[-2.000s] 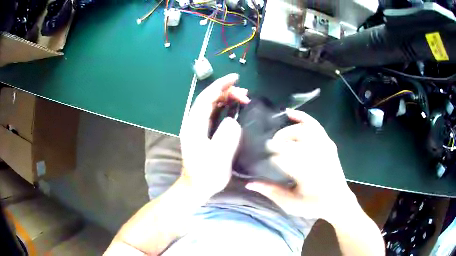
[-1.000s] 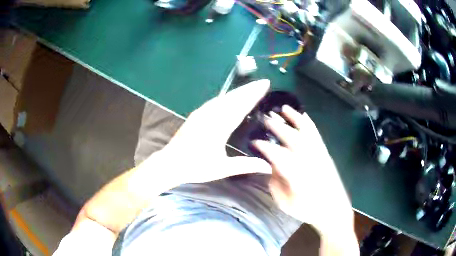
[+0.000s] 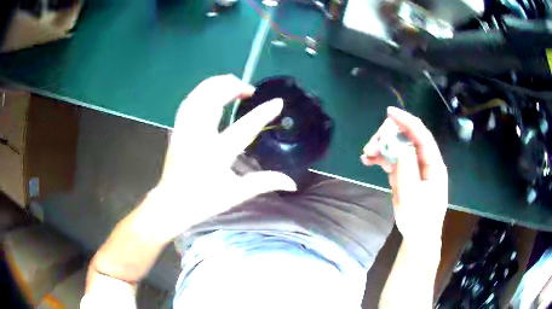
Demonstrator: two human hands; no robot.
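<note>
A glossy black round housing (image 3: 308,130) is at the green bench's front edge, its hollow side up, with a small round silver spot and a short yellow wire inside. My left hand (image 3: 209,145) holds it from the left, fingers over its rim and thumb at its near side. My right hand (image 3: 417,172) is to the right, apart from the housing, and pinches a small white motor (image 3: 394,147) between thumb and fingers. The image is blurred, so the motor's wires are hard to make out.
The pale grey screw feeder (image 3: 369,24) stands at the back right, with the black screwdriver (image 3: 502,51) beside it. Black housings with wires (image 3: 532,145) lie at the right. Loose plugs and wires (image 3: 296,39) lie at the back. A carton (image 3: 39,24) is at the far left.
My right hand has left the housing, moved right and now holds the small white motor. The housing now shows its hollow side in my left hand. The view has shifted.
</note>
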